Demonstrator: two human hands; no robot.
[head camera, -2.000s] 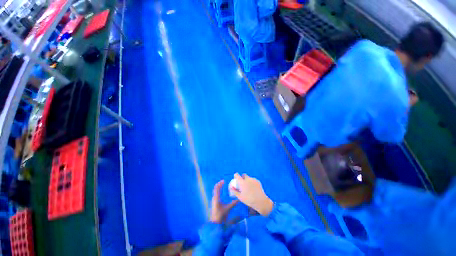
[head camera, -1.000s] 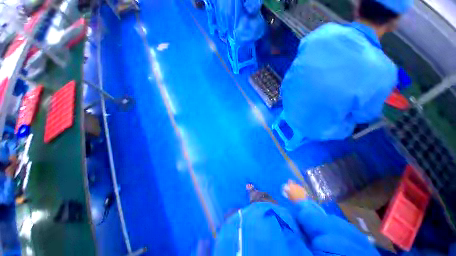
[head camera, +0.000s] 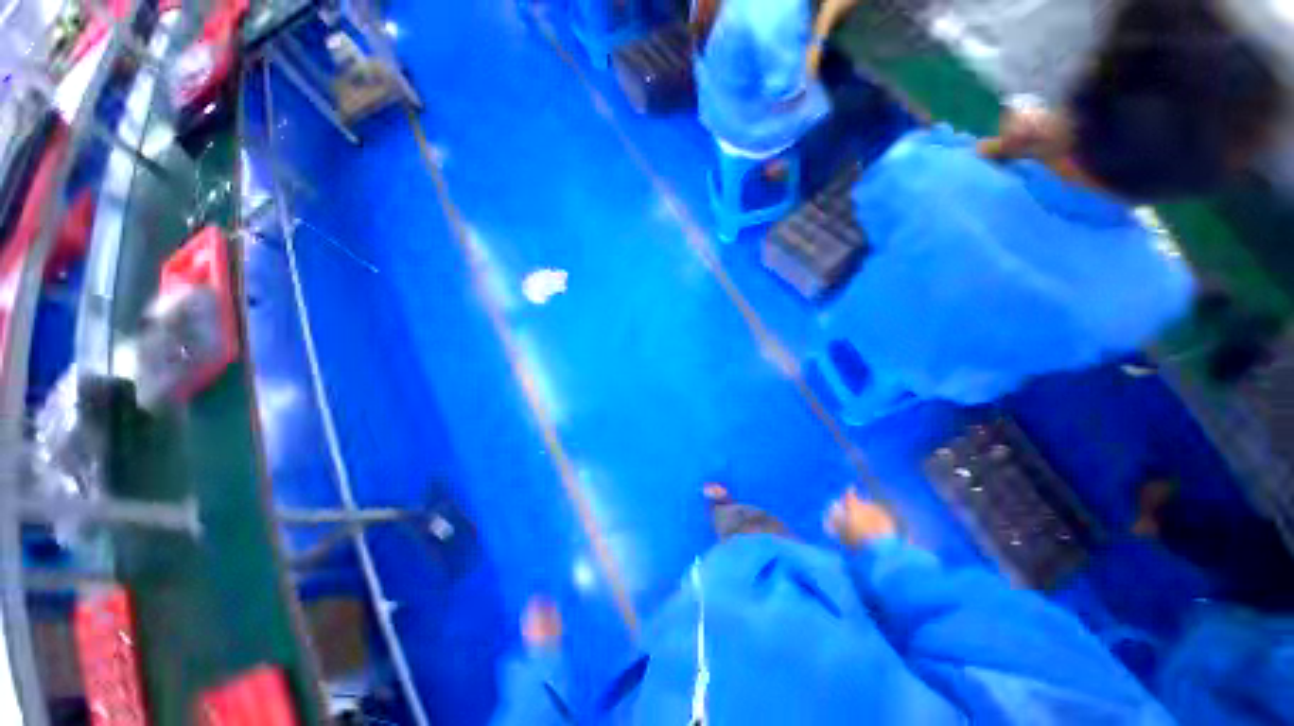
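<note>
My left hand (head camera: 541, 624) is small and blurred, low over the blue floor at the lower centre-left. My right hand (head camera: 863, 521) is further right, at the end of a blue sleeve, also small and blurred. The fingers of both hands are too unclear to tell whether they hold anything. The small white object seen earlier between my hands cannot be made out. The front of my blue smock (head camera: 766, 624) with its white zip line fills the bottom centre. A shoe tip (head camera: 741, 519) shows just beyond it.
Blue aisle floor (head camera: 639, 383) with a white scrap (head camera: 544, 285). Right: a seated person in blue (head camera: 993, 284), another further up, dark trays (head camera: 1010, 496) on the floor. Left: a green bench (head camera: 227, 525) with red trays (head camera: 206, 291) and metal legs reaching out.
My hands, together around a small white object two seconds ago, are now apart. My left hand has come into view at the lower left. The white floor scrap is nearer.
</note>
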